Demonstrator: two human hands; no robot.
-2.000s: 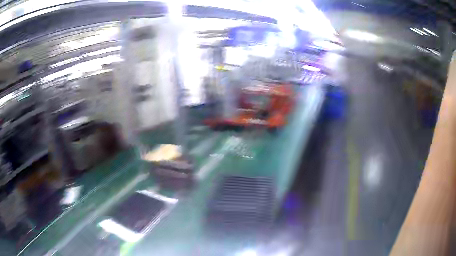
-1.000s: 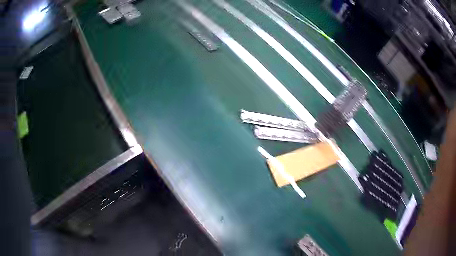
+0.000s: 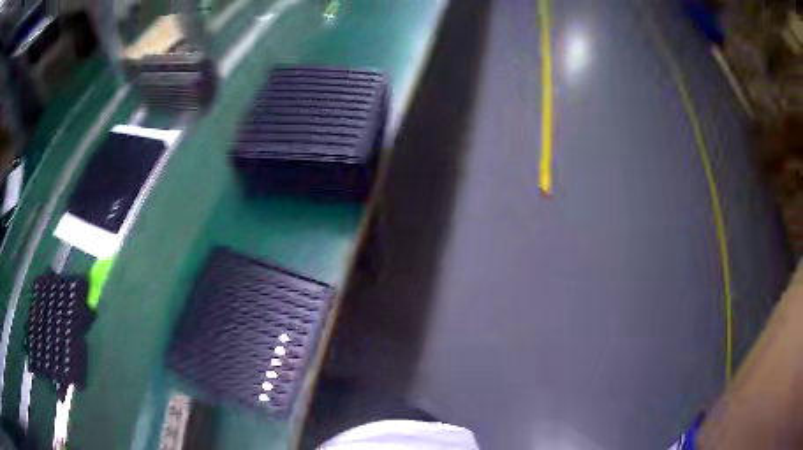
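Neither of my hands is in the picture. A bare arm (image 3: 764,378) is cut off by the lower right edge, and its hand does not show. A black blister tray (image 3: 238,325) with rows of pockets lies on the green bench near its edge. A line of several bright round inserts (image 3: 272,373) sits in its right part; the other pockets look dark. The end of a metal strip plate (image 3: 176,424) shows at the bottom, beside the tray's lower left corner.
A thick stack of black blister trays (image 3: 308,123) stands beyond the tray. Left are a black panel (image 3: 114,180) on a white sheet, a green label (image 3: 99,281) and a black sheet with white dots (image 3: 57,330). Grey floor with yellow lines (image 3: 546,105) lies right.
The view has swung from the long bench with strip plates and cardboard to the blister tray, the tray stack and the floor. The earlier strip plates and cardboard have left the picture.
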